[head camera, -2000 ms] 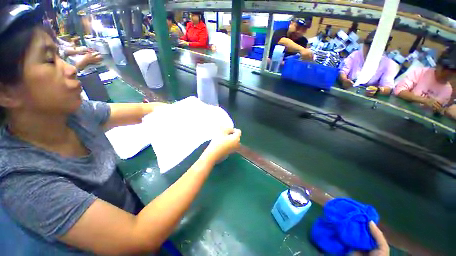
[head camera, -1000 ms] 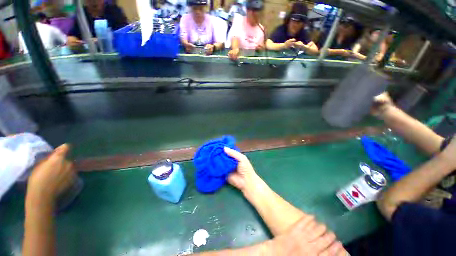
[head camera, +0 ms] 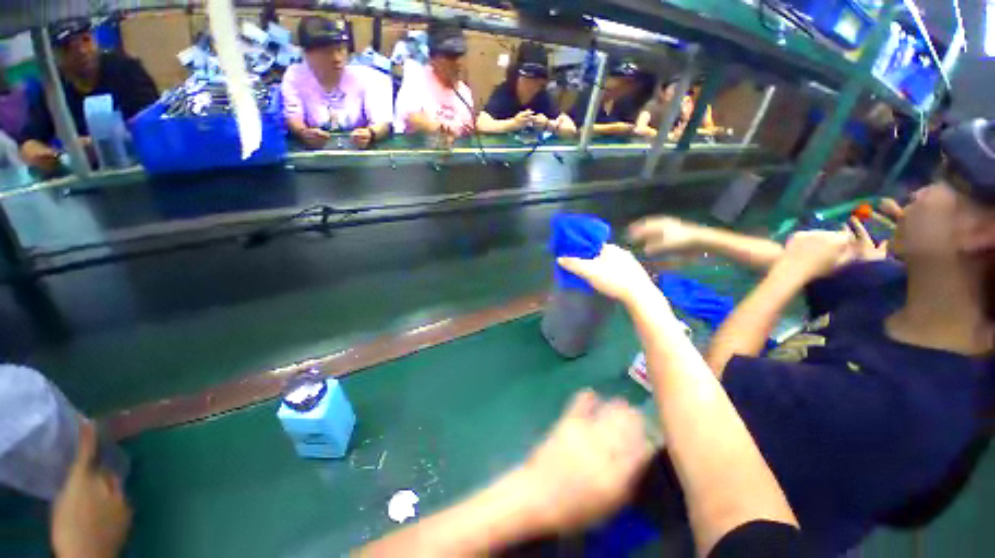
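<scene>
My right hand [head camera: 607, 269] grips the crumpled blue cloth [head camera: 578, 234] over the top of a grey speaker [head camera: 575, 320]. The speaker stands tilted near the brown edge strip, right of centre. My left hand [head camera: 595, 436] is blurred, in front of and below the speaker and not touching it. Its fingers look curled; nothing shows in it, but the blur hides its exact state. The light-blue dispenser bottle [head camera: 316, 417] stands upright on the green bench, left of centre. A small white scrap [head camera: 403, 505] lies in front of it.
A neighbour's hand [head camera: 90, 507] holds a grey unit [head camera: 38, 436] at the left edge. The right neighbour [head camera: 862, 371] sits close, arms over the bench, near another blue cloth [head camera: 696, 300] and a partly hidden white bottle [head camera: 640, 371]. A blue bin [head camera: 207, 140] stands across the conveyor.
The view has turned right. My right hand has moved right with the cloth, onto a grey speaker. My left hand has come off my right forearm.
</scene>
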